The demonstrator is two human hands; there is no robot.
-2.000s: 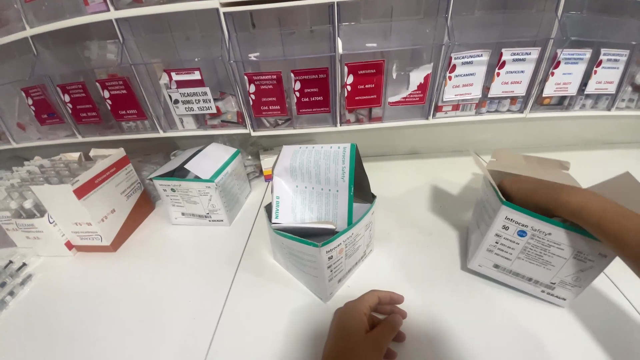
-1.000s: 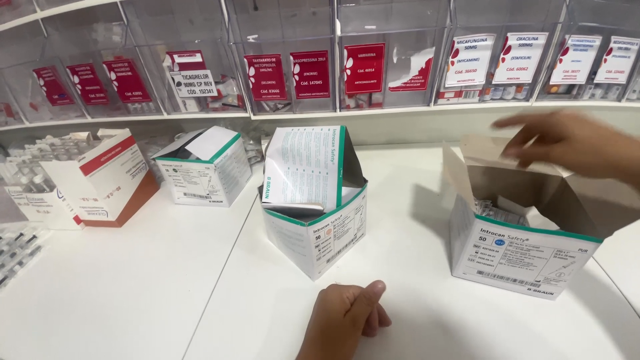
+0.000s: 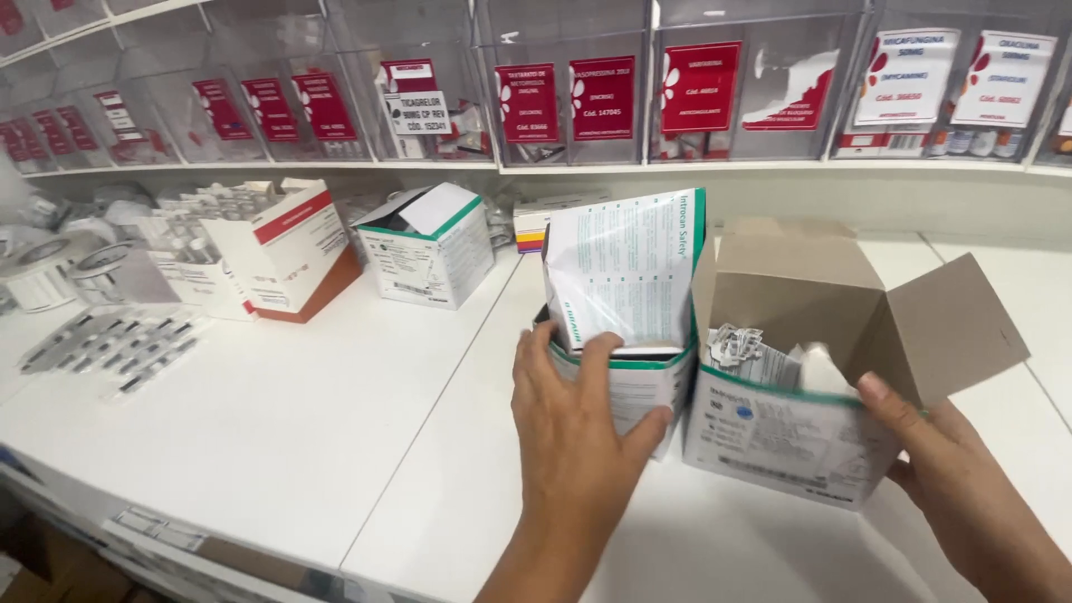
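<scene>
Two white and green cardboard catheter boxes stand side by side on the white counter. On the left one (image 3: 628, 394), whose raised lid flap (image 3: 624, 260) leans back, my left hand (image 3: 578, 427) rests with fingers spread over the front and top edge. The right box (image 3: 779, 435) has its brown flaps up and holds small packets and folded paper (image 3: 758, 360). My right hand (image 3: 930, 444) is at that box's right front corner, thumb on the rim and fingers at the side; how firmly it grips is not clear.
Behind and to the left stand a smaller white and green box (image 3: 431, 251) and a white and red box (image 3: 285, 260) beside packed syringes or vials (image 3: 197, 226). Sealed packets (image 3: 117, 347) and label rolls (image 3: 42, 264) lie at the far left. Clear labelled bins (image 3: 569, 92) line the back.
The right box is now beside the left box; earlier they stood apart. My right hand has gone from above the box to its side. My left hand has moved onto the left box.
</scene>
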